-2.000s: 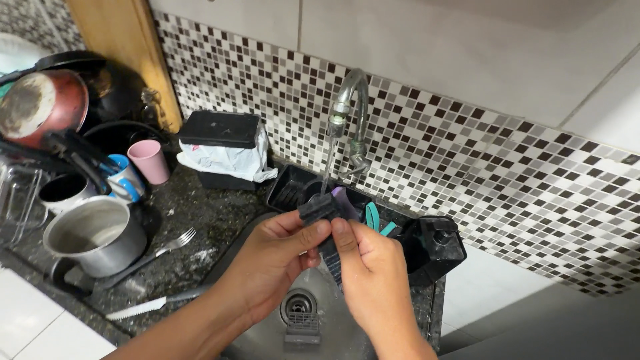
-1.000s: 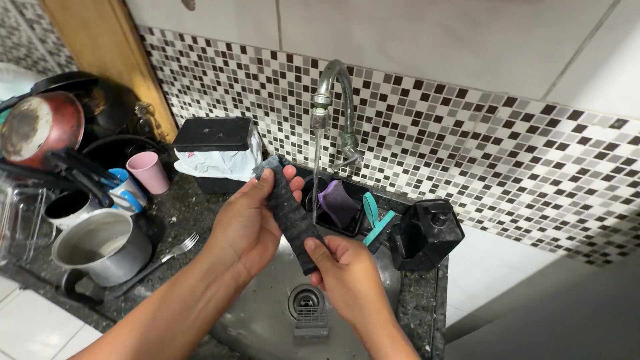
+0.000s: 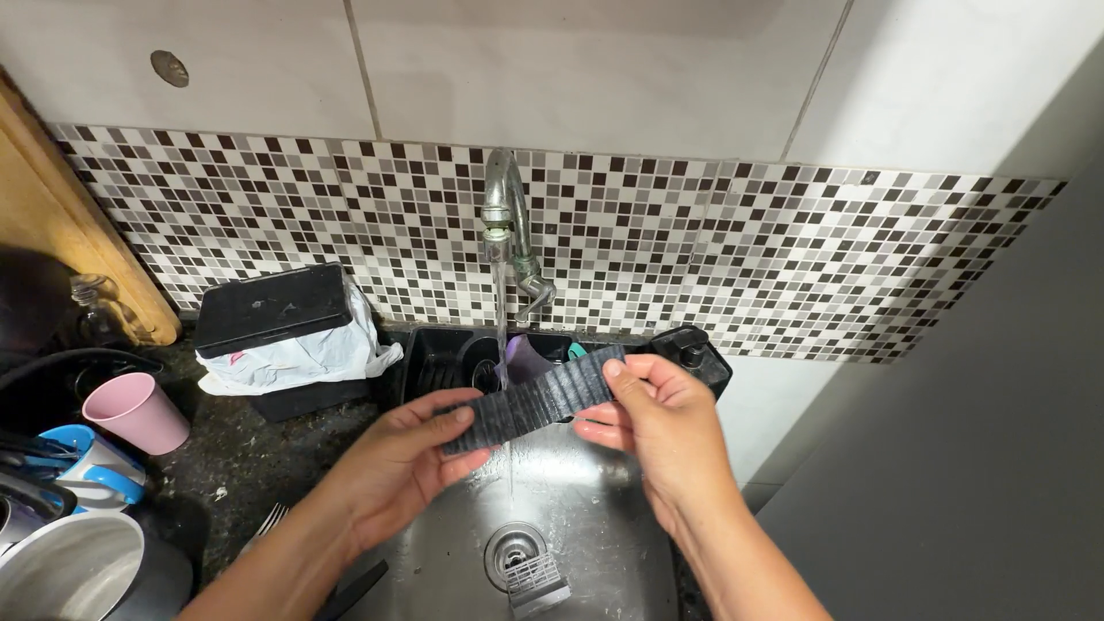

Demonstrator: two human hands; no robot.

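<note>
A dark, ribbed, flat strip (image 3: 539, 403), wet and slightly tilted, is stretched between my two hands over the sink. My left hand (image 3: 401, 466) pinches its lower left end between thumb and fingers. At the raised right end, my right hand (image 3: 660, 414) grips it with the thumb on top. Water runs from the metal faucet (image 3: 500, 203) down behind or onto the strip, and a thin stream continues below it. The stainless steel sink (image 3: 604, 526) lies underneath, with a small grated piece (image 3: 536, 582) beside the drain (image 3: 515, 552).
A black caddy (image 3: 423, 354) holding a purple item (image 3: 522, 360) sits behind the sink, near a black dispenser (image 3: 694, 354). On the left counter are a lidded black bin (image 3: 276, 310) with a white bag, a pink cup (image 3: 138, 414), a blue-and-white mug (image 3: 103, 474), a metal pot (image 3: 78, 569) and a fork (image 3: 266, 526).
The strip was bunched up in both hands, then slanted down to the right; now it is spread out with its right end higher. The view has shifted toward the right wall.
</note>
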